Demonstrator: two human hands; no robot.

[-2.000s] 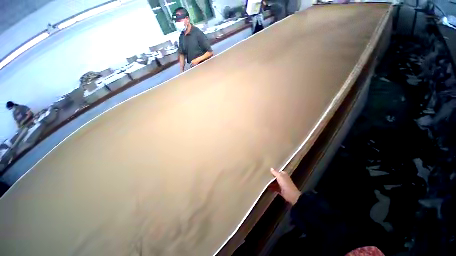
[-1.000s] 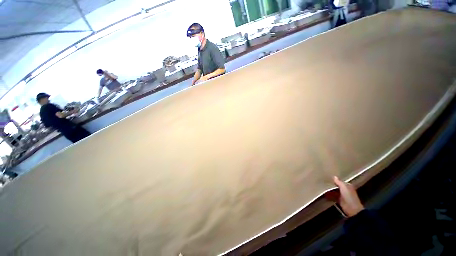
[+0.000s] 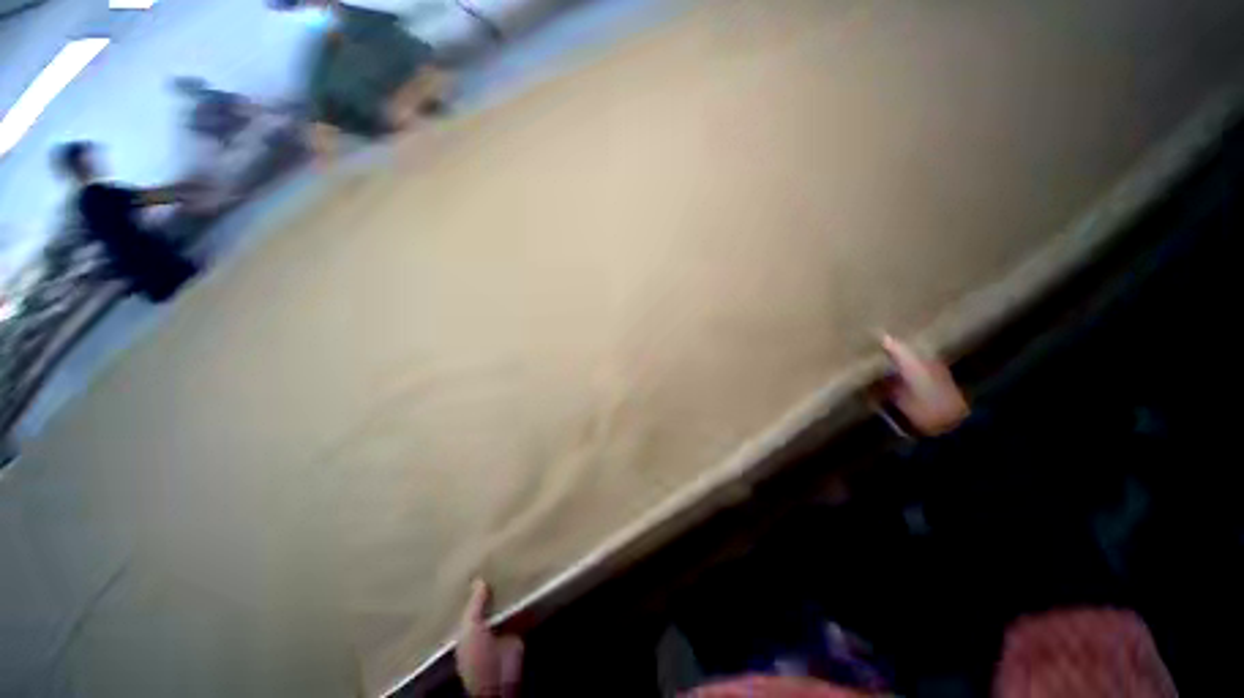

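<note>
A wide tan fabric ply (image 3: 546,314) covers the cutting table and fills most of the view, which is blurred. Its pale selvedge (image 3: 621,541) runs along the near side. My right hand (image 3: 928,389) pinches this edge at the right, thumb on top and fingers under the cloth. My left hand (image 3: 487,652) is at the same edge at the bottom, thumb on top, its fingers mostly hidden. Soft wrinkles lie in the cloth between and beyond my hands.
A person in a dark green shirt (image 3: 366,68) stands at the table's far side. A person in black (image 3: 130,225) and another in grey (image 3: 239,130) are farther left, by a bench of piled pieces. A reddish patterned sleeve or garment (image 3: 1085,655) shows at the bottom.
My left hand has come into view at the near edge. The view has tilted and shifted, so my right hand appears higher. It keeps its hold on the edge.
</note>
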